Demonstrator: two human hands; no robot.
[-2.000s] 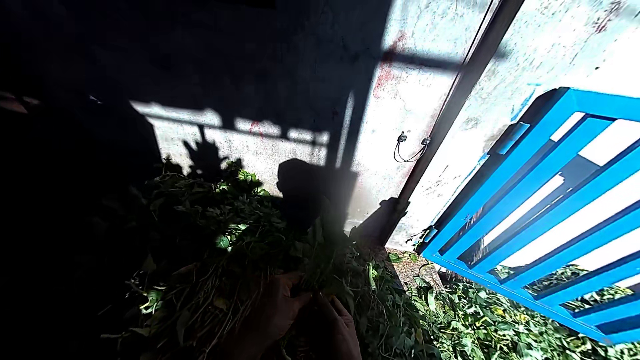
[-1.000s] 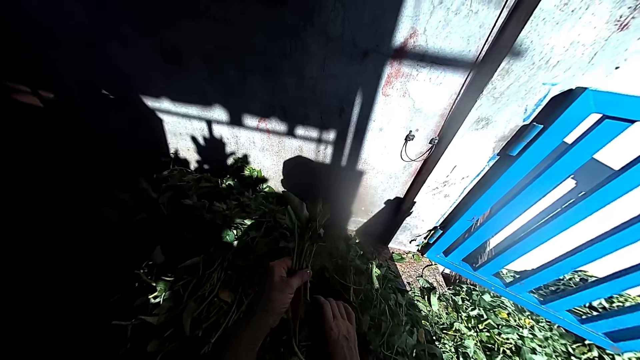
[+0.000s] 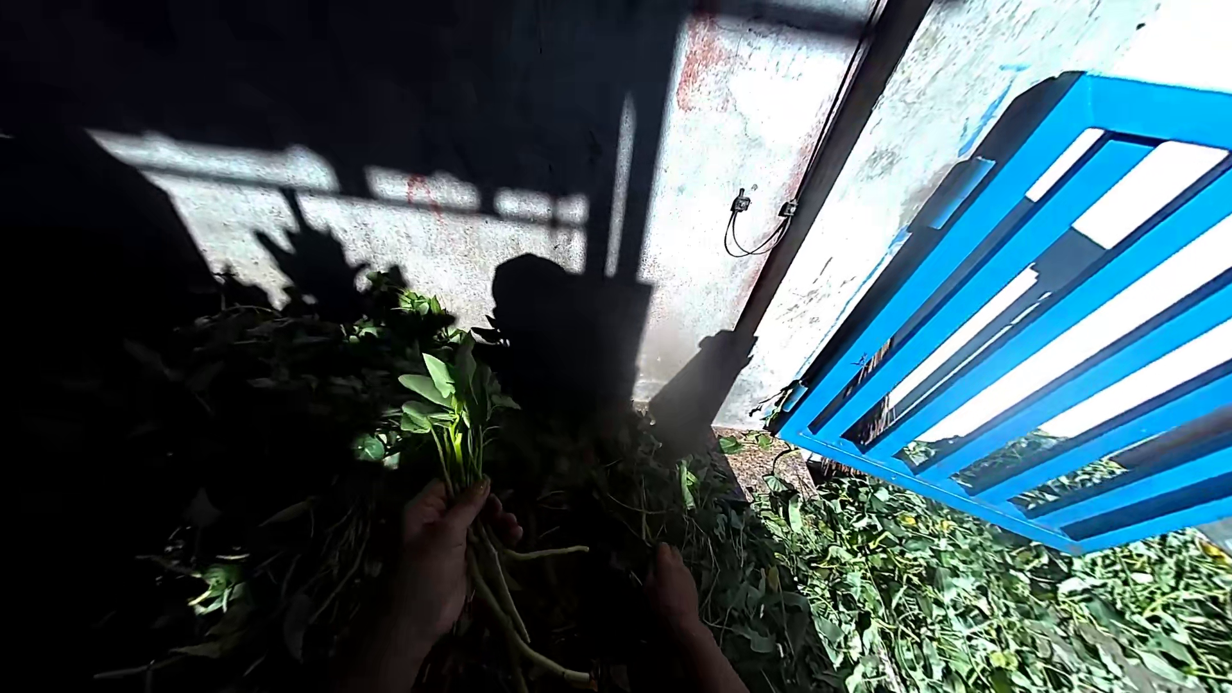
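My left hand (image 3: 445, 544) is closed around a bunch of leafy green stems (image 3: 464, 443), whose leaves point up into the light and whose pale stalks hang below the fist. To its right, lower in the view, my right hand (image 3: 674, 587) is in shadow near more greenery; whether its fingers hold a stem cannot be made out. Around and behind both hands lies a heap of cut leafy vines (image 3: 327, 539), mostly in deep shade.
A blue slatted metal gate (image 3: 962, 385) stands at the right, with more sunlit vines (image 3: 924, 587) on the ground below it. Behind the heap rises a weathered wall (image 3: 731, 106) with a dark vertical pipe or post (image 3: 818, 183) and a short looped cable (image 3: 736, 236).
The hands were close together two seconds ago and are now farther apart. My left hand has come up with the bunch, whose leaves now catch the light.
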